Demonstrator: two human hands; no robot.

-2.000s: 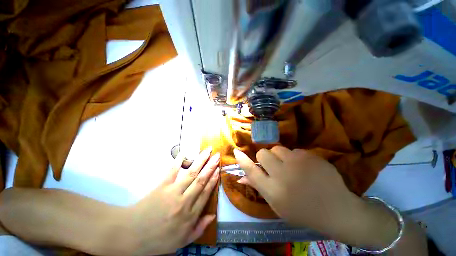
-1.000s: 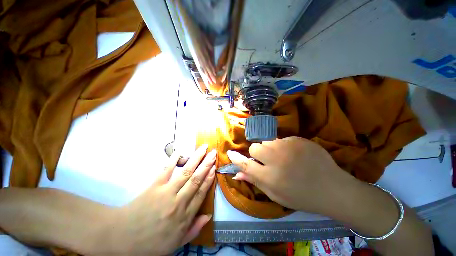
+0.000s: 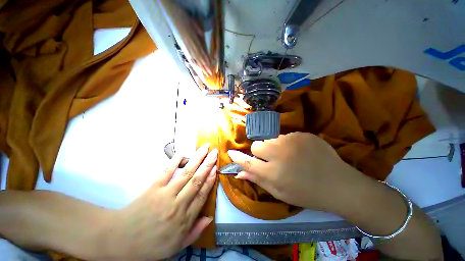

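The rust-brown garment piece (image 3: 352, 117) lies bunched right of the needle and under the machine arm. A flat band (image 3: 208, 224) of the same colour runs down to the table's front edge. My left hand (image 3: 171, 204) lies flat with its fingertips on the band, holding nothing. My right hand (image 3: 290, 171) rests on the garment and holds a small pointed metal tool, perhaps snips (image 3: 231, 168), between thumb and index finger, its tip at the band's edge. The presser foot area is washed out by bright light.
The white sewing machine head (image 3: 346, 46) hangs over the work, with a ribbed grey knob (image 3: 263, 125) just above my right hand. A garment pile (image 3: 46, 76) lies at left. A ruler strip (image 3: 285, 234) lines the front edge. Packets (image 3: 334, 250) show below it.
The whole view has shifted slightly, and machine, cloth and hands sit a little further left and up. The metal tool's pointed end shows more clearly than in the oldest frame. Both hands keep nearly the same pose.
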